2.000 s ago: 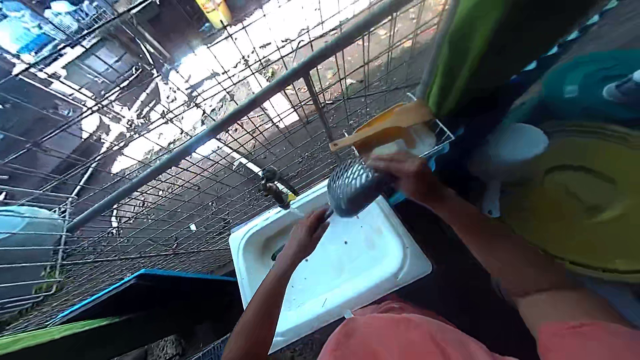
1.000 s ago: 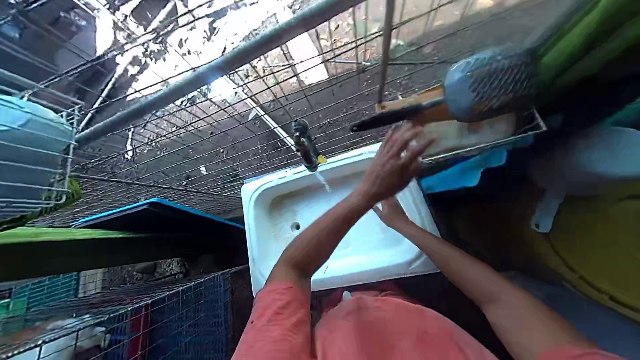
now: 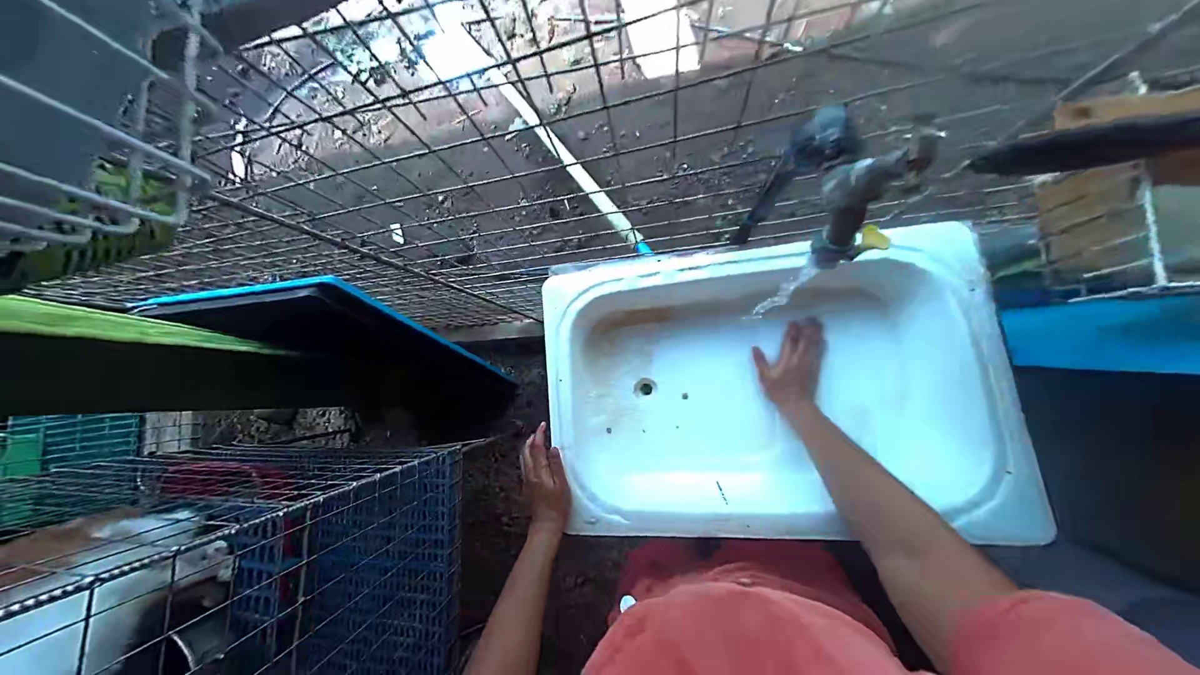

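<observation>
A white sink basin [image 3: 1017, 469] lies in front of me, with a small drain hole [image 3: 645, 386] at its left side and a few dark specks on its floor. Water runs from a metal faucet [image 3: 844, 211] over the back rim. Inside the basin, my right hand [image 3: 793, 367] is spread flat near its floor, just below the water stream, and holds nothing. My left hand [image 3: 547, 483] rests at the basin's left outer edge, fingers extended, with nothing in it.
A wire mesh fence [image 3: 600, 122] runs behind the sink. Left stands a dark panel with a blue edge [image 3: 328, 281], above a wire cage [image 3: 375, 487] with an animal [image 3: 112, 562] inside. At right hangs a wire rack [image 3: 1151, 225] with a dark handle [image 3: 1097, 145] across it.
My right hand has moved down into the basin, and my left hand has moved to its left edge. The perforated metal utensil, in my hands two seconds ago, was at the rack one second ago.
</observation>
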